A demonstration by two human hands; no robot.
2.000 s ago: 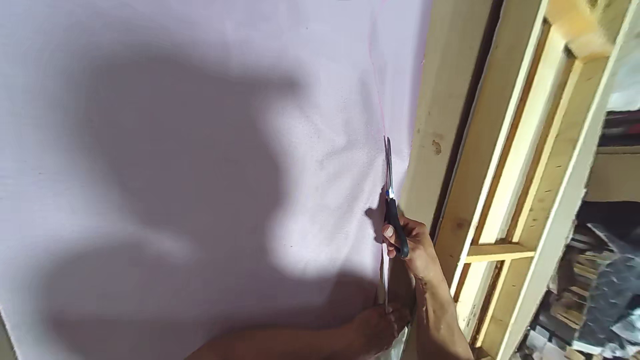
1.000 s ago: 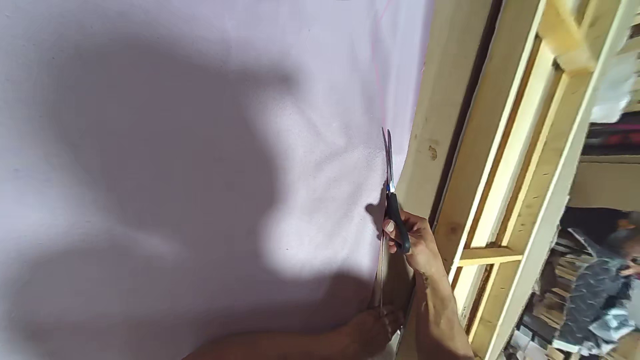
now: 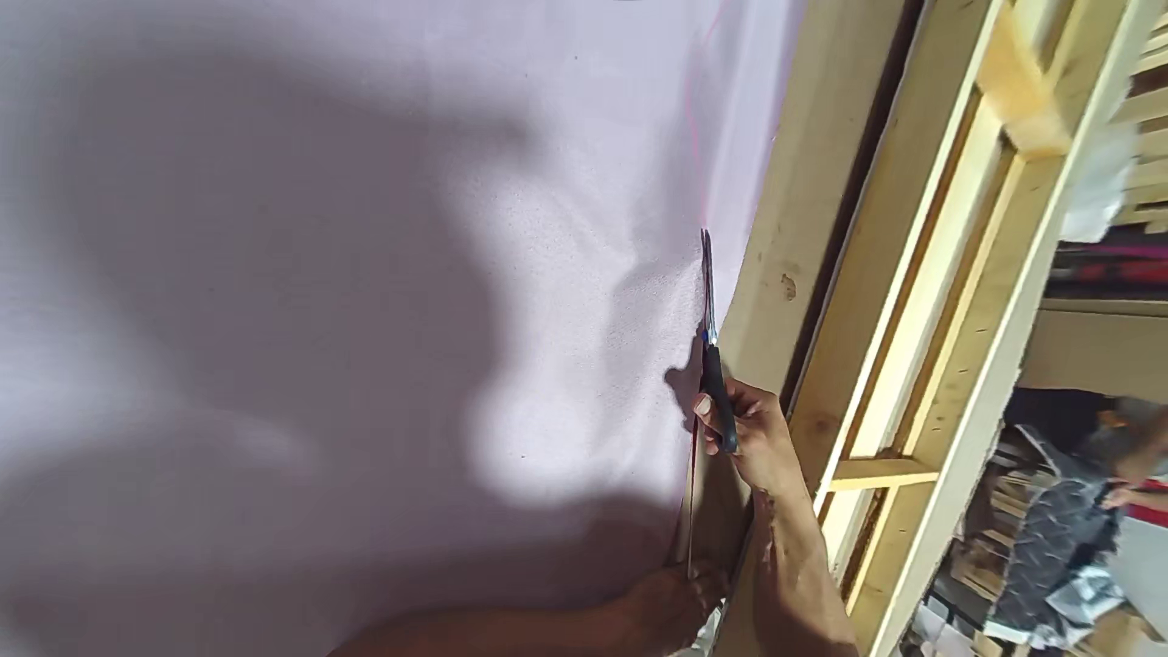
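Note:
Pale lilac fabric [image 3: 566, 319] covers most of the view, with a thin pink line running up near its right edge. My right hand [image 3: 753, 429] grips black-handled scissors [image 3: 721, 397] by the handles. Their blades point up along the line, nearly closed, with the fabric at them. Below the scissors the fabric is parted along a cut edge. Low in the view, in shadow, my left hand [image 3: 680, 598] is at the cut edge of the fabric; its fingers seem bent over the edge, but the grip is too dark to make out.
A wooden board [image 3: 789, 210] lies beside the fabric's right edge. Right of it stands a wooden frame [image 3: 885, 472] with crosspieces. Beyond are stacked wood pieces [image 3: 981, 557], dark patterned material [image 3: 1049, 538] and part of another person's arm [image 3: 1145, 447]. A large shadow falls across the fabric.
The scissor blades, apart a second ago, are now nearly together. Another person's arm has come into sight at the far right.

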